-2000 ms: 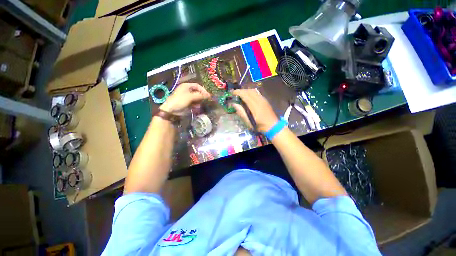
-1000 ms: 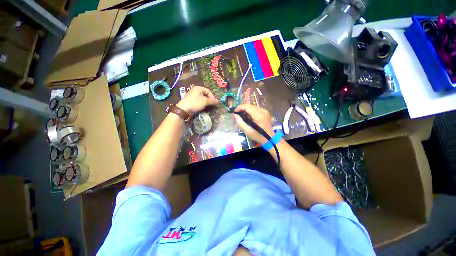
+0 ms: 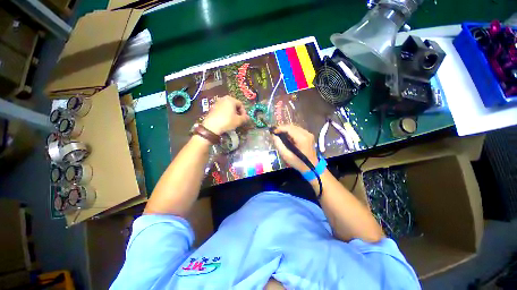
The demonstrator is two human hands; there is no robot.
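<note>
A green ring circuit board (image 3: pixel 259 107) with a white lead lies on the dark printed sheet between my hands. My right hand (image 3: pixel 296 145) holds the black soldering iron (image 3: pixel 291 146) like a pen, its front end at the ring's lower right side. My left hand (image 3: pixel 228 116) is at the ring's left side, fingers together; what it holds, if anything, is too small to tell. A round housing (image 3: pixel 232 141) stands on the sheet just below my left hand, partly hidden by it. A second green ring (image 3: pixel 179 101) with a white lead lies at the sheet's left.
Round housings (image 3: pixel 72 152) stand on cardboard (image 3: pixel 116 158) at left. A small fan (image 3: pixel 334 82), fume extractor cone (image 3: pixel 365 37), black stand (image 3: pixel 403 93), round tin (image 3: pixel 403 127) and pale-handled pliers (image 3: pixel 324 136) are at right. A carton of leaded parts (image 3: pixel 448 209) is below right.
My right hand and the iron have moved down and right, the iron now clear of the ring's middle. My left hand has moved slightly right and now partly covers the housing.
</note>
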